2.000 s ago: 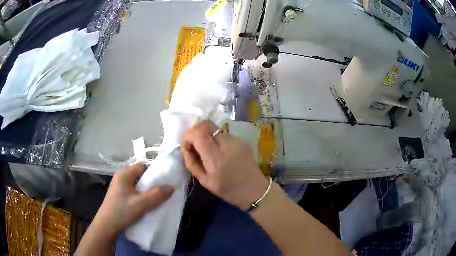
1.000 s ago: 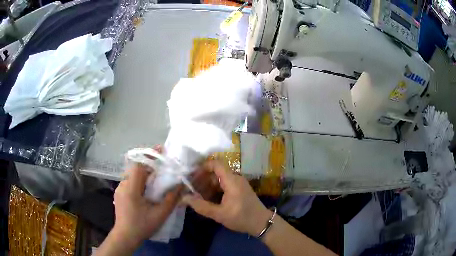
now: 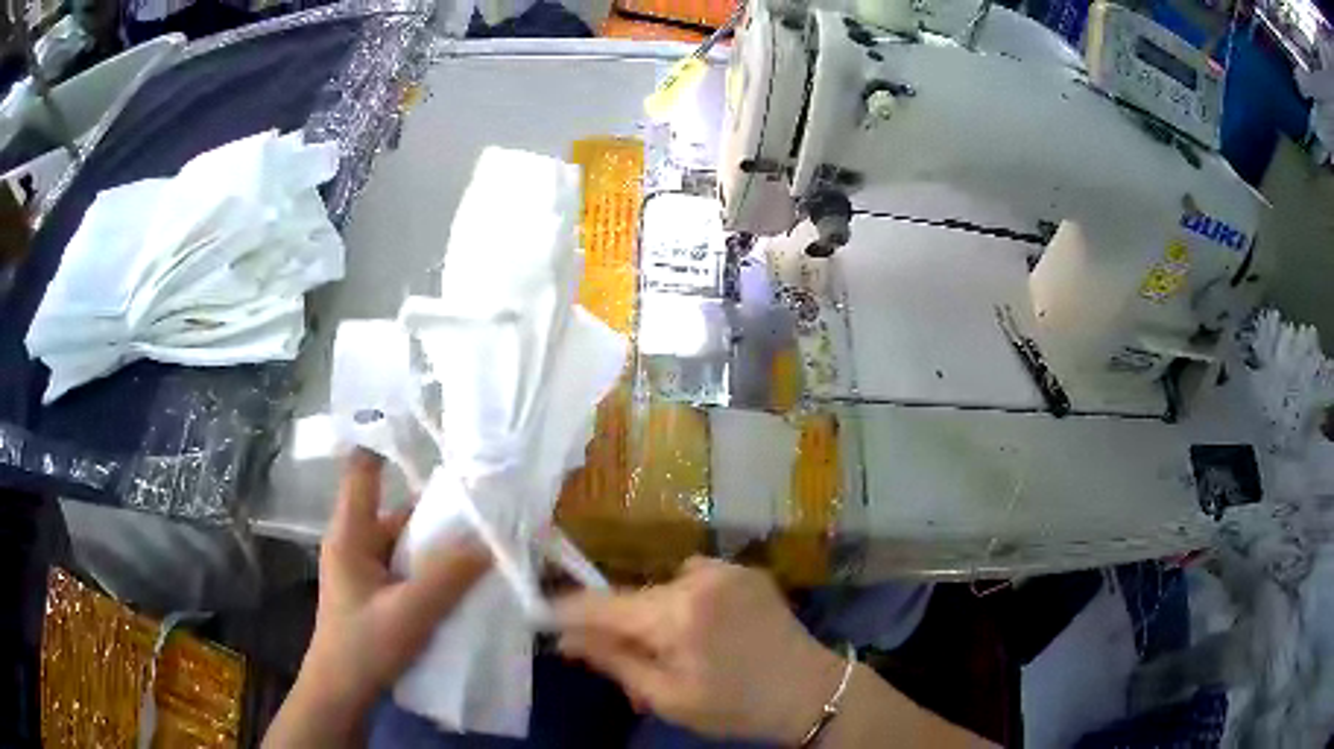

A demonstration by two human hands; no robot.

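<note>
A bundle of white cut pieces (image 3: pixel 505 278) lies over the table's front edge, its lower end hanging above my lap. A thin white tie strip (image 3: pixel 490 530) crosses its middle. My left hand (image 3: pixel 388 585) holds the bundle's lower part from the left, thumb on top. My right hand (image 3: pixel 695 637), with a bracelet at the wrist, is slightly blurred and pinches the end of the tie strip, right of the bundle. A small white piece with a dark spot (image 3: pixel 366 392) sticks out at the bundle's left.
A second white bundle (image 3: pixel 190 271) lies on the dark side surface at left. The sewing machine head (image 3: pixel 936 125) stands at the upper right. Thread snips (image 3: pixel 1036 360) lie on its bed. A ruffled white heap (image 3: pixel 1287 439) is at far right. Orange woven sheet (image 3: pixel 103 666) is at lower left.
The bundle has turned more upright and moved left, off the needle plate area, which now shows. My right hand has moved lower and pulls the tie strip out to the right.
</note>
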